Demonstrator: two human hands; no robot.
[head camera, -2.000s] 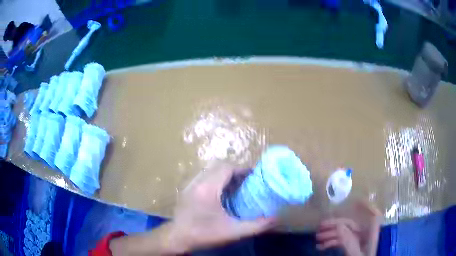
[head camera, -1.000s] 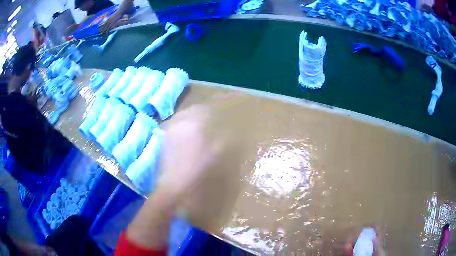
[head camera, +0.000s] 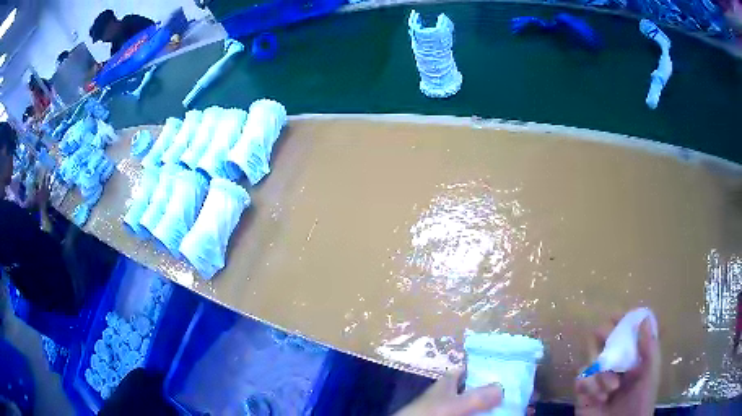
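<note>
My left hand (head camera: 456, 398) holds a light blue fabric sleeve (head camera: 503, 370) at the bench's near edge, its ruffled rim facing up and away from me. The sleeve's lower end is cut off by the frame. My right hand (head camera: 622, 390) grips a white squeeze bottle (head camera: 625, 345) just right of the sleeve. Its blue nozzle tip points down and left, apart from the sleeve. Light blue sleeves (head camera: 213, 223) lie in two close rows at the left of the bench.
Behind the tan bench (head camera: 350, 203) runs a dark green belt (head camera: 350, 69) with a ribbed sleeve (head camera: 434, 57), a narrow strip (head camera: 659, 65) and dark blue pieces (head camera: 561, 28). Blue bins (head camera: 244, 357) stand below the near left edge. A dark-clothed person (head camera: 28, 252) is at far left.
My left hand has moved from the sleeve rows to the near edge and now holds a sleeve. The front row has fewer sleeves. The bottle is now raised and tilted in my right hand. The view has shifted.
</note>
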